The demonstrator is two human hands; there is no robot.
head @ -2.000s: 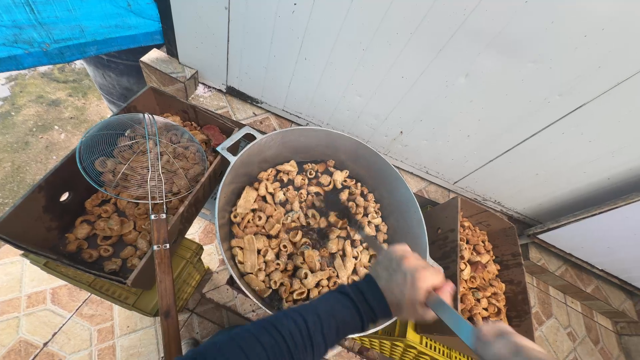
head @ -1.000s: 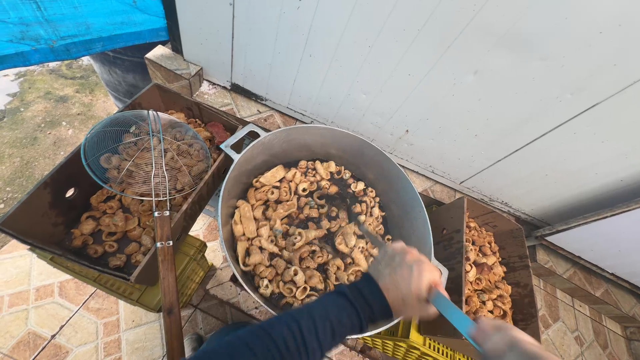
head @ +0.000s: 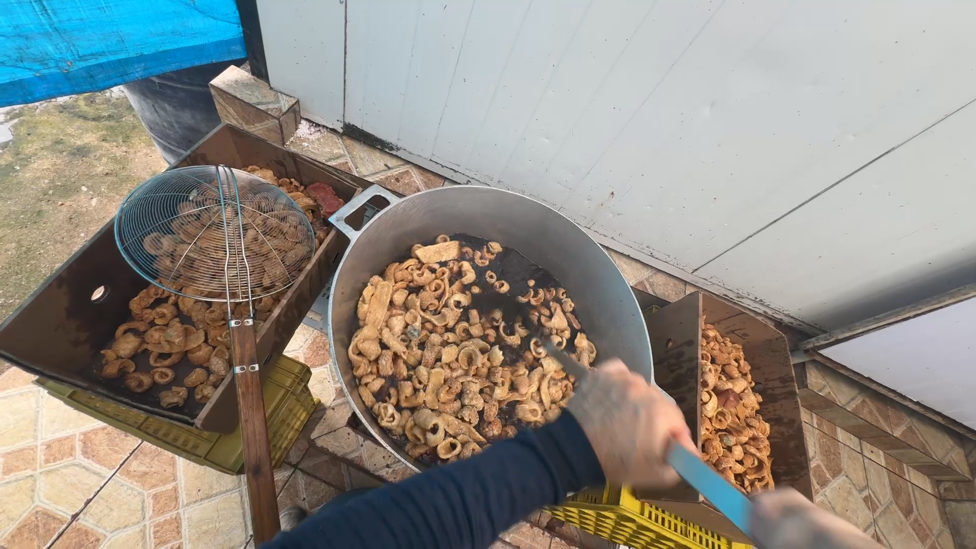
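A large metal pot [head: 488, 206] holds dark oil and many curled golden-brown fried pieces, which look like pork rinds [head: 450, 343]. Over the pot's right rim, my left hand [head: 629, 423] grips the shaft of a long-handled stirring tool [head: 705, 484], its far end down among the pieces. Farther back on the blue part of the shaft, my right hand [head: 801, 518] is closed at the lower right edge, blurred and partly cut off. The tool's head is hidden in the pot.
At the left, a round wire skimmer [head: 215, 232] with a wooden handle lies across a brown box [head: 46, 335] of fried pieces. Another box [head: 778, 396] of pieces stands right, above a yellow crate [head: 640, 518]. A white panel wall [head: 610, 114] rises behind.
The pieces in the pot have shifted, and more dark oil shows at its upper right. Both hands stay on the tool.
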